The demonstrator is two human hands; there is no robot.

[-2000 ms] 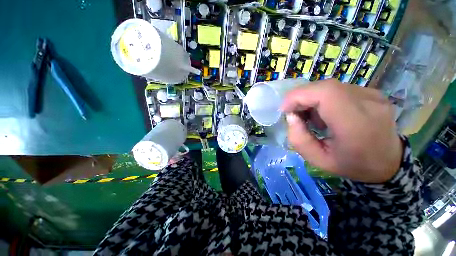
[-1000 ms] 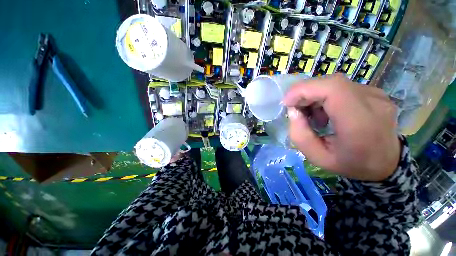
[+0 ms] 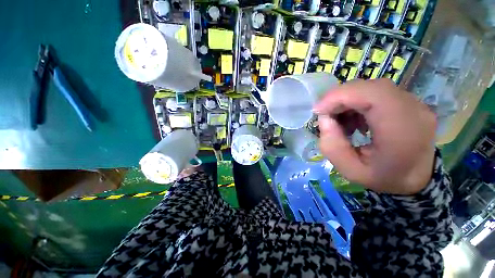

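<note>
Rows of power supply boards (image 3: 220, 40) with yellow blocks fill the bench in front of me. Several translucent white cups lie tipped on them: a large one (image 3: 182, 70) at upper left, one (image 3: 182, 149) at lower left, a small one (image 3: 248, 142) in the middle, and one (image 3: 290, 102) with its open end towards me. My right hand (image 3: 380, 136) has thumb and index fingertips together at the open cup's rim. Whether they grip the rim or something tiny cannot be told. Of my left hand (image 3: 190, 172), only a little shows beside the lower left cup; its grip is hidden.
Blue-handled cutters (image 3: 57, 87) lie open on the green mat (image 3: 92, 32) at left. Clear plastic trays (image 3: 453, 59) lie at right on brown cardboard. A blue plastic chair (image 3: 304, 190) stands below the bench edge, with a brown box (image 3: 65, 182) at lower left.
The whole view has shifted slightly. My right fingertips stay by the open cup's rim, now slightly higher in view. My left hand remains by the lower left cup.
</note>
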